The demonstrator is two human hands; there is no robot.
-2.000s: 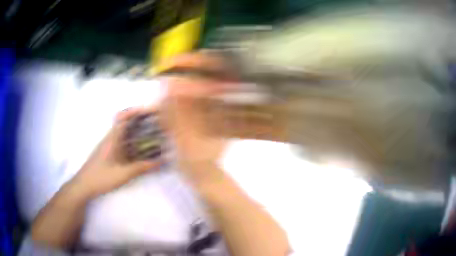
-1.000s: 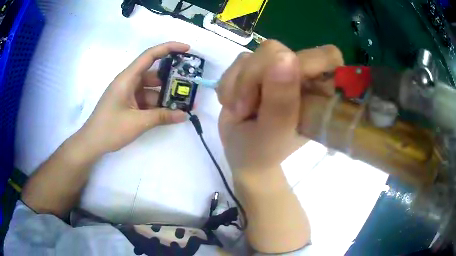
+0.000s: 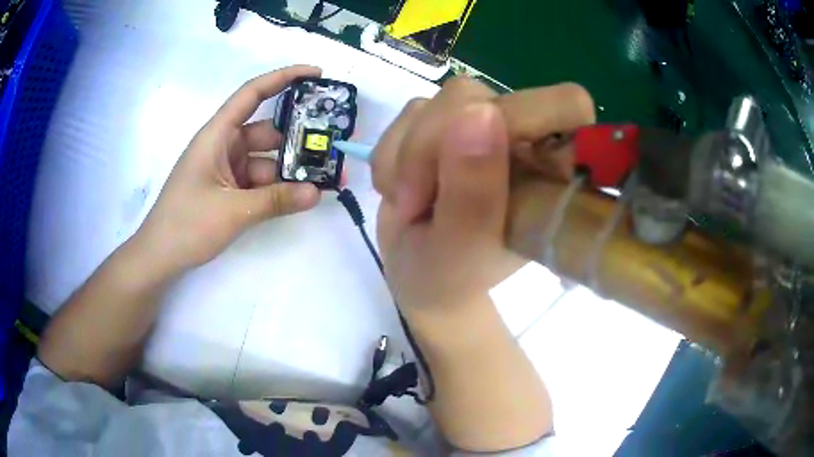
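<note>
My left hand (image 3: 214, 192) holds a black adapter case with its circuit board (image 3: 314, 107) facing up, fingers and thumb around its edges. A yellow transformer (image 3: 316, 142) sits on the board. My right hand (image 3: 455, 170) grips the glue gun (image 3: 643, 259), an amber barrel with ties around it and a red piece (image 3: 605, 153) on top. Its pale blue nozzle tip (image 3: 355, 150) reaches the board's right side by the transformer; whether it touches cannot be told. A black cord (image 3: 386, 268) runs from the case down behind my right wrist to a bundle with a plug (image 3: 381, 355).
The white work sheet (image 3: 294, 303) lies under the hands. A blue perforated basket (image 3: 34, 134) stands at the left. A yellow-black divider bar (image 3: 428, 25) and black cords (image 3: 308, 16) are at the top, beside the green conveyor belt (image 3: 544, 40). An off-white hose (image 3: 790, 201) is at the right.
Since one second ago, the adapter has shifted slightly up and left and turned a little. The nozzle has moved left and lies lower against the board, beside the transformer.
</note>
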